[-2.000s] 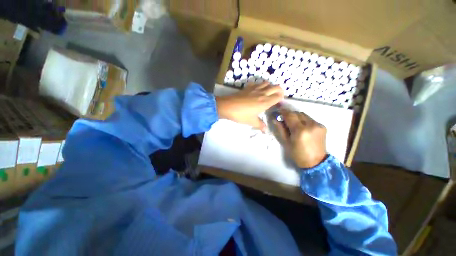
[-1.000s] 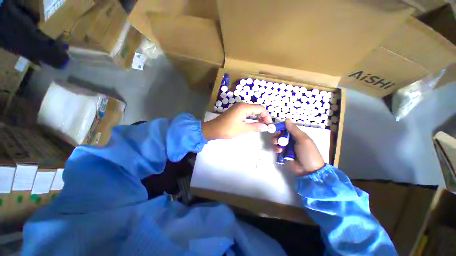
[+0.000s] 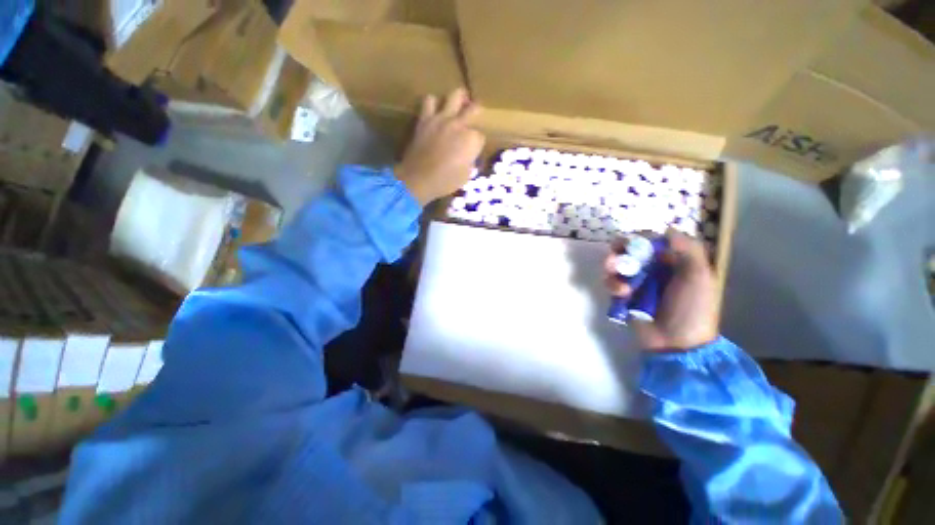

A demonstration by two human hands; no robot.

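Note:
My right hand [image 3: 685,297] is closed around several dark blue capacitors [image 3: 646,292] with white ends, above the right part of the white board [image 3: 502,308]. My left hand [image 3: 443,146] is at the far left corner of the open carton [image 3: 729,205], fingers bent; its fingertips and palm are partly hidden, so I cannot tell whether it holds anything. Packed capacitors [image 3: 605,190] stand upright in rows beyond the board, their white ends up, with a few dark gaps. The dark blue patch in the far left corner is hidden by my left hand.
A large brown carton [image 3: 615,62] with raised flaps stands behind. A crumpled clear plastic bag [image 3: 871,190] lies at right. White-labelled cartons [image 3: 77,359] and a white roll-like pack [image 3: 169,231] are at left. A person's dark-clothed leg [image 3: 87,77] shows at upper left.
My left hand has moved from beside the right hand to the carton's far left corner. My right hand, still holding capacitors, has shifted right. The white board is more exposed.

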